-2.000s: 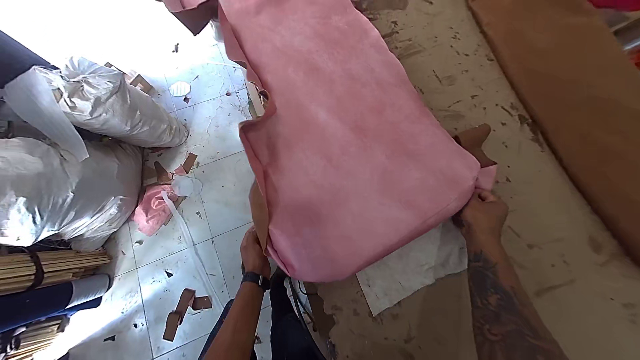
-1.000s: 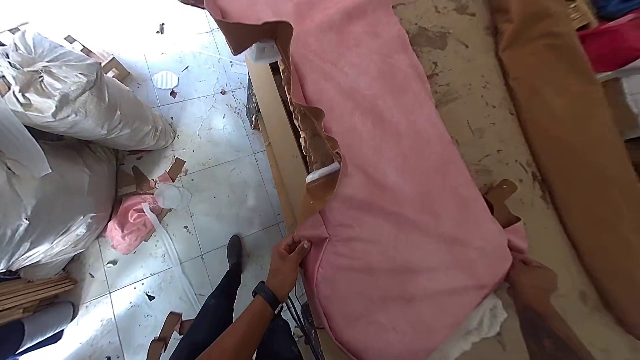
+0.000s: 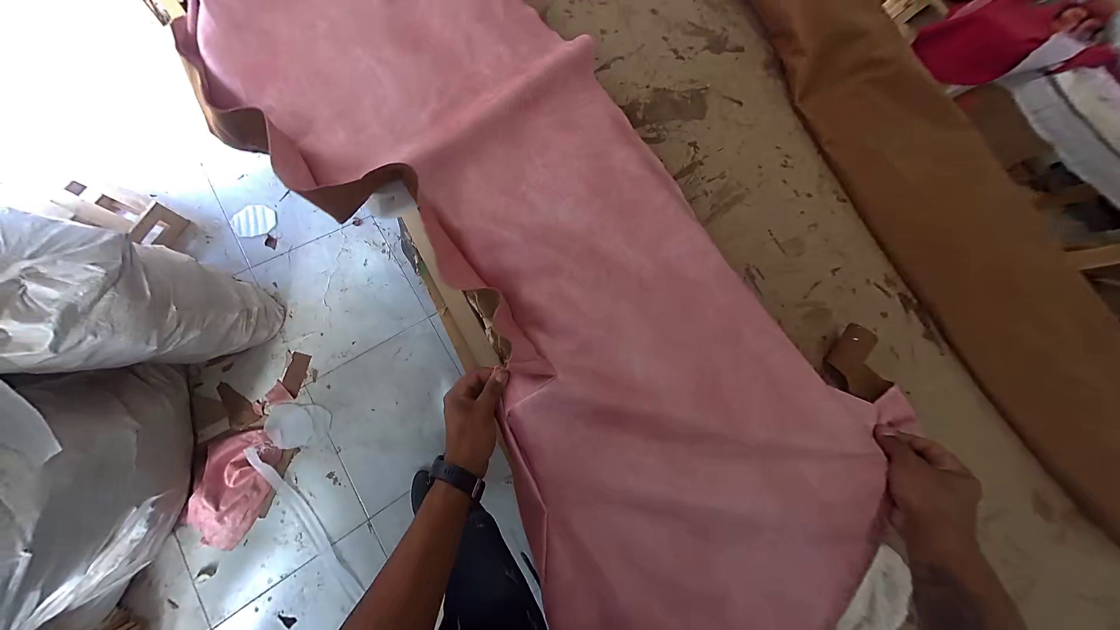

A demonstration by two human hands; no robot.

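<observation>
A long pink leather-like sheet (image 3: 612,289) with a brown underside lies along a worn, stained work table (image 3: 744,157). My left hand (image 3: 475,420), with a dark band on the wrist, pinches the sheet's left edge between thumb and fingers, at the table's side. The edge there is puckered and folded. My right hand (image 3: 932,486) grips the sheet's right edge near a pink corner flap. Just above that flap lies a brown scrap (image 3: 850,354). A white cloth (image 3: 882,591) shows partly from under the sheet at the lower right.
A long brown sheet (image 3: 954,210) runs along the table's right side. Red and white fabrics (image 3: 989,39) lie at the upper right. Large whitish wrapped sacks (image 3: 131,306) stand on the tiled floor at left, near pink scraps (image 3: 232,490), brown scraps and wooden pieces (image 3: 157,223).
The pink sheet's left edge is now pulled up into folds at my left hand, which has shifted up along it. A raised crease crosses the sheet's upper part. The view has shifted.
</observation>
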